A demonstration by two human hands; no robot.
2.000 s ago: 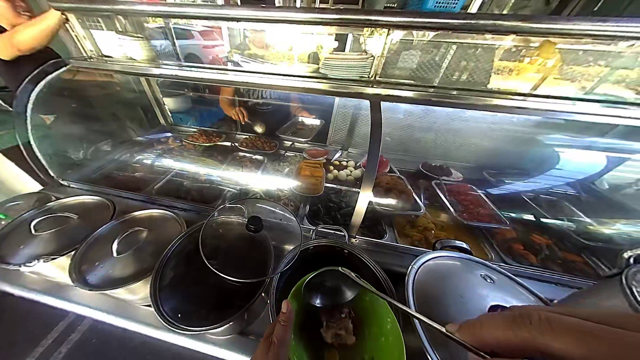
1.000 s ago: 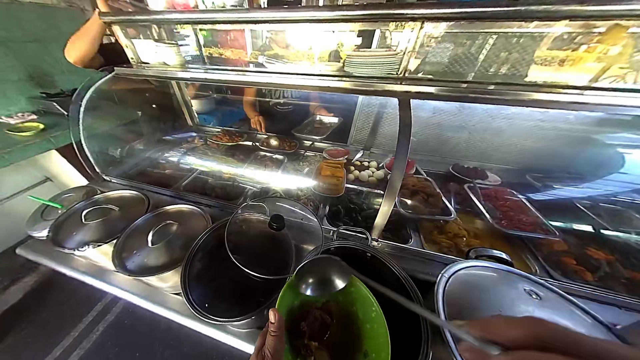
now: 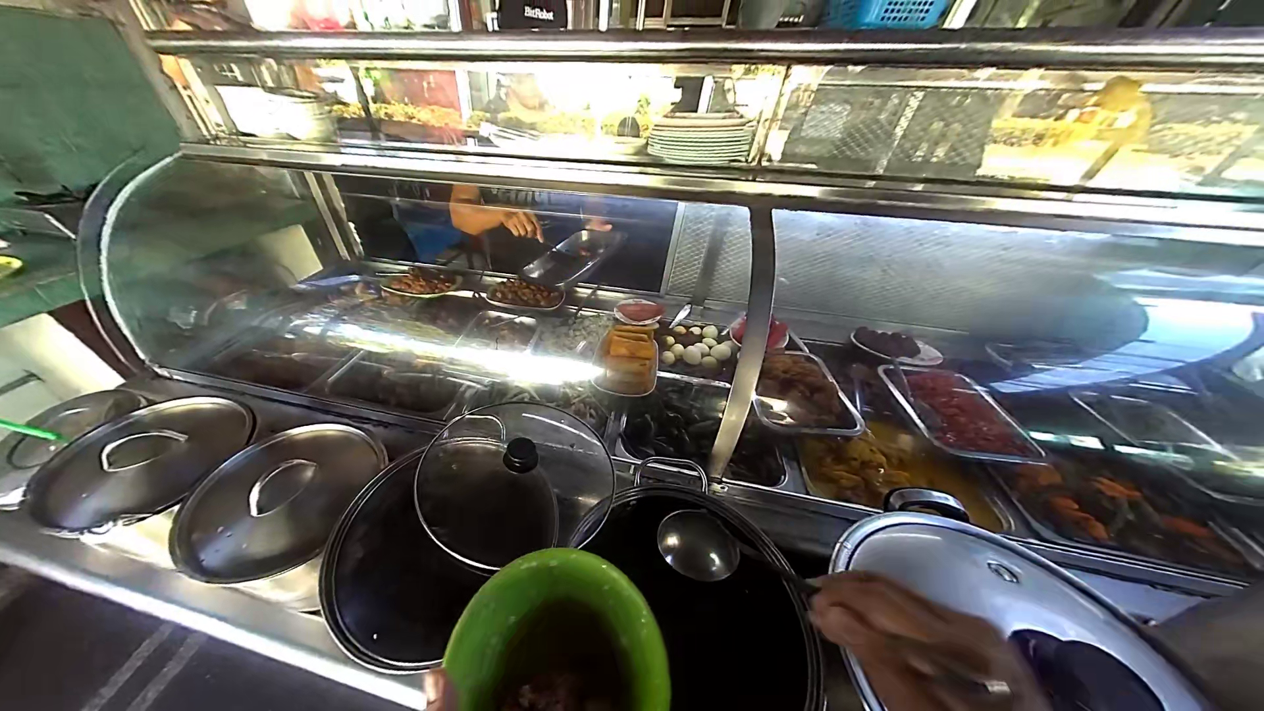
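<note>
My right hand grips the handle of a metal ladle, its bowl-shaped head over the dark inside of an open pot. At the bottom edge, the fingertips of my left hand hold a green plastic bowl by its side; the rest of that hand is out of view. Dark liquid with some solid food lies in the bowl. A glass lid with a black knob rests between the open pot and a second dark pot to its left.
Lidded metal pots stand at the left. A large metal lid lies at the right. Behind is a curved glass display case with trays of food and several eggs. Beyond the glass, another person's hand is near a metal tray.
The ladle head has moved from over the green bowl to over the open pot. The bowl is now lower and further left against the pots. The other person's hand has moved towards the tray.
</note>
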